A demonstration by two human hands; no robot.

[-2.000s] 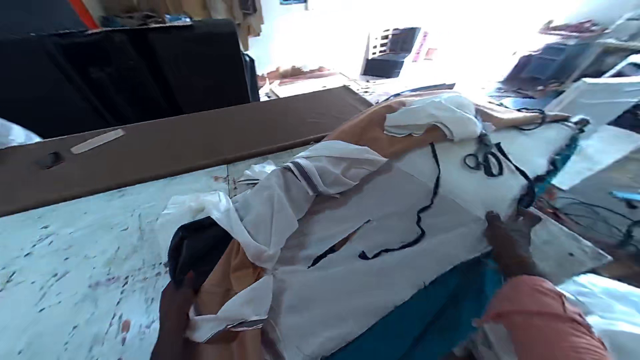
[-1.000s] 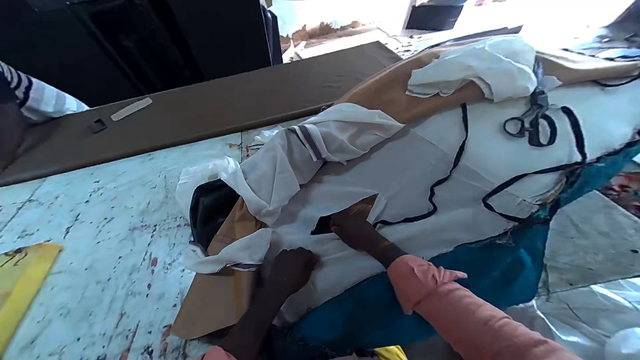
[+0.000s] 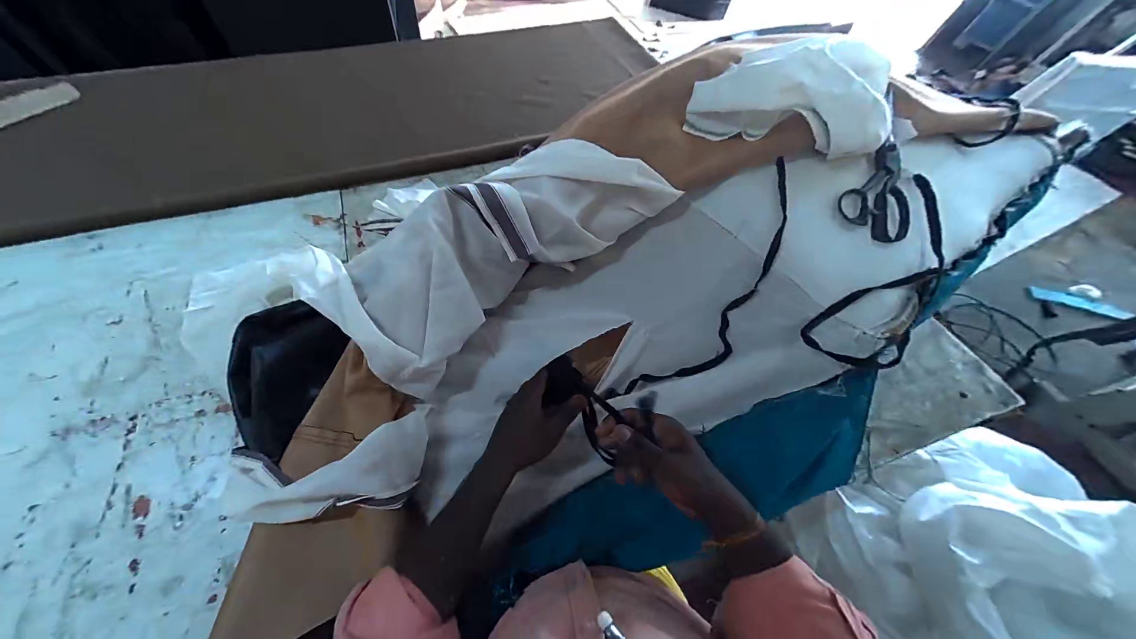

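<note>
At the slit in the white lining fabric [image 3: 692,293], my left hand [image 3: 532,422] grips dark bunched material; whether it is cloth or ribbon is hard to tell. Just right of it, my right hand [image 3: 643,444] pinches a black ribbon [image 3: 728,324], whose length trails up across the lining. Tan fabric [image 3: 657,115] shows along the far edge and through the slit. Scissors with dark handles [image 3: 880,195] lie on the white cloth at the upper right, beside another loop of black ribbon [image 3: 821,311]. Teal fabric [image 3: 772,444] hangs under the lining near my right forearm.
The worn, pale painted table [image 3: 98,399] stretches left. A brown cloth-covered surface [image 3: 311,124] runs along the far side, with a flat pale strip [image 3: 37,105] on it. A black object [image 3: 280,373] lies beneath the fabric at left. Clear plastic sheeting [image 3: 1003,532] and cables [image 3: 985,324] are at right.
My right hand has come from the right edge of the fabric to the slit, reached into it, and now holds black ribbon outside it. My left hand has moved right to the slit.
</note>
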